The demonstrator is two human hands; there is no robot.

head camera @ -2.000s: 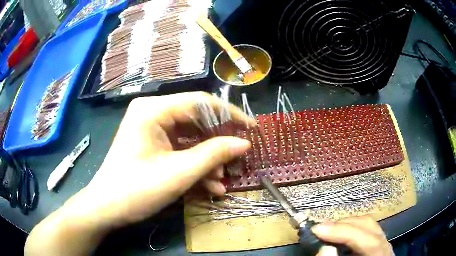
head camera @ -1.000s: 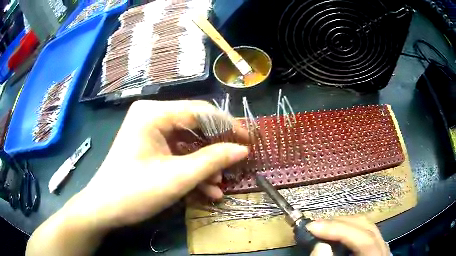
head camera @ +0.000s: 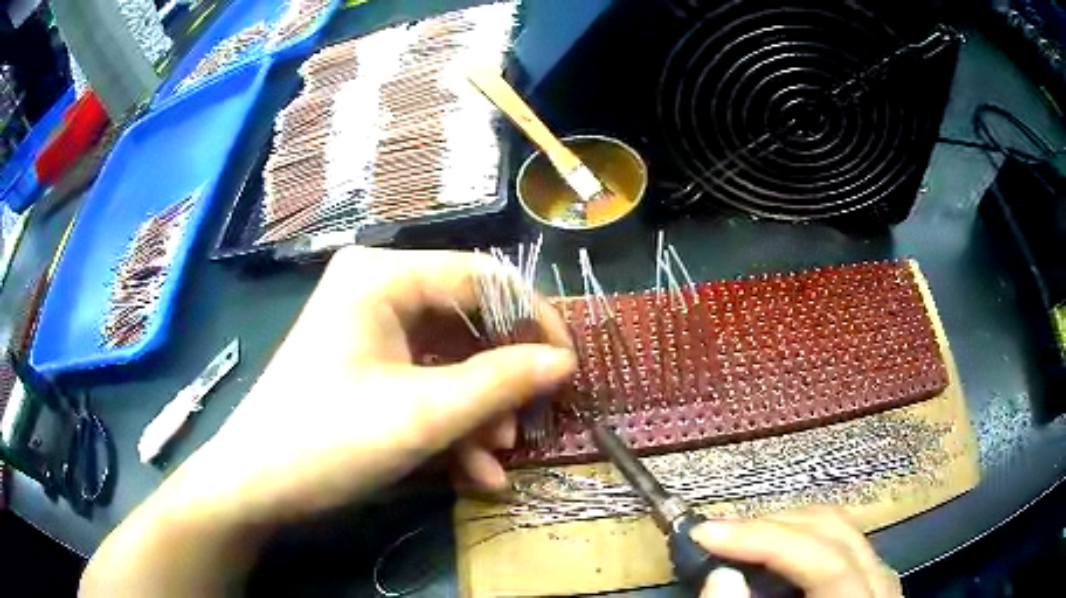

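My left hand (head camera: pixel 409 374) holds a bunch of thin leaded components (head camera: pixel 506 292) between thumb and fingers, over the left end of the dark-red holder board (head camera: pixel 795 339). Several more thin parts stand upright in the board just right of my fingers. My right hand (head camera: pixel 795 555), cut off by the lower edge, grips the dark handle of a soldering iron (head camera: pixel 637 473). Its tip is by the board's front left rows, close to my left fingertips; contact cannot be told. Long silvery strands (head camera: pixel 701 477) lie on the cardboard pad (head camera: pixel 561 567) in front of the board.
A black tray of banded parts (head camera: pixel 386 134) and a flux pot (head camera: pixel 625 164) with a brush (head camera: pixel 532 123) are behind. A fan (head camera: pixel 807 111) stands back right. At left are a blue tray (head camera: pixel 76 304), a utility knife (head camera: pixel 187 403) and scissors (head camera: pixel 94 450).
The whole view has shifted, so the bench things sit a little lower and further right. The iron's tip has moved slightly left along the board. Both hands keep their holds.
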